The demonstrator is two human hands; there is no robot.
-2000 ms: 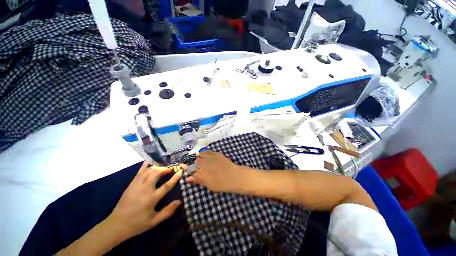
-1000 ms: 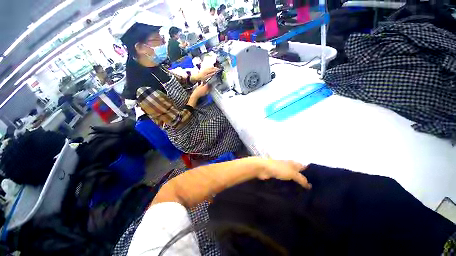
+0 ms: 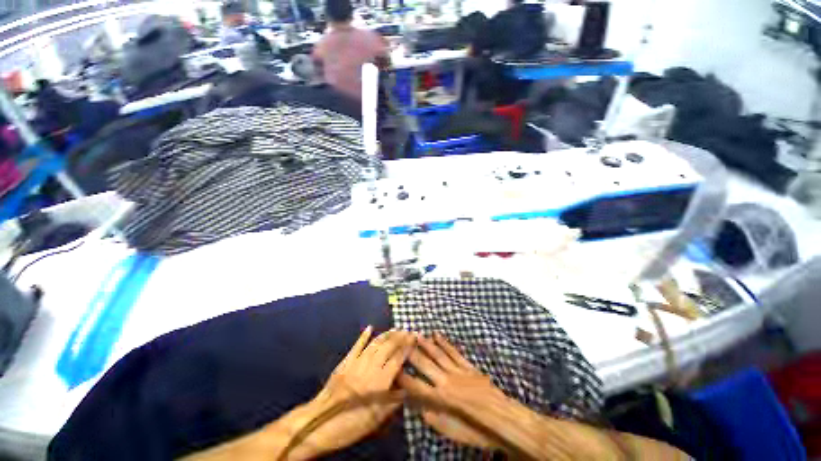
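The plain black fabric panel (image 3: pixel 234 360) lies flat on the white table to the left. The black-and-white checked fabric (image 3: pixel 504 315) lies to its right and meets it along an edge running down from the needle area. The sewing machine (image 3: pixel 531 194) stands behind, its presser foot and needle area (image 3: pixel 396 270) at the top of that edge. My left hand (image 3: pixel 365 374) and my right hand (image 3: pixel 450 378) lie flat over the join, fingertips together, fingers extended. Whether they pinch any cloth is not clear.
A pile of checked fabric (image 3: pixel 252 176) lies behind left. Thread snips (image 3: pixel 600 304) and brown pieces (image 3: pixel 671 302) lie on the right. A plastic bag (image 3: pixel 754 239) is at the machine's right end. A blue bin (image 3: pixel 752 414) is below right. A person (image 3: pixel 351 54) is in the background.
The view has swung back from the left to the machine. My right hand, out of view a second ago, is beside my left on the join. The fabrics lie spread side by side.
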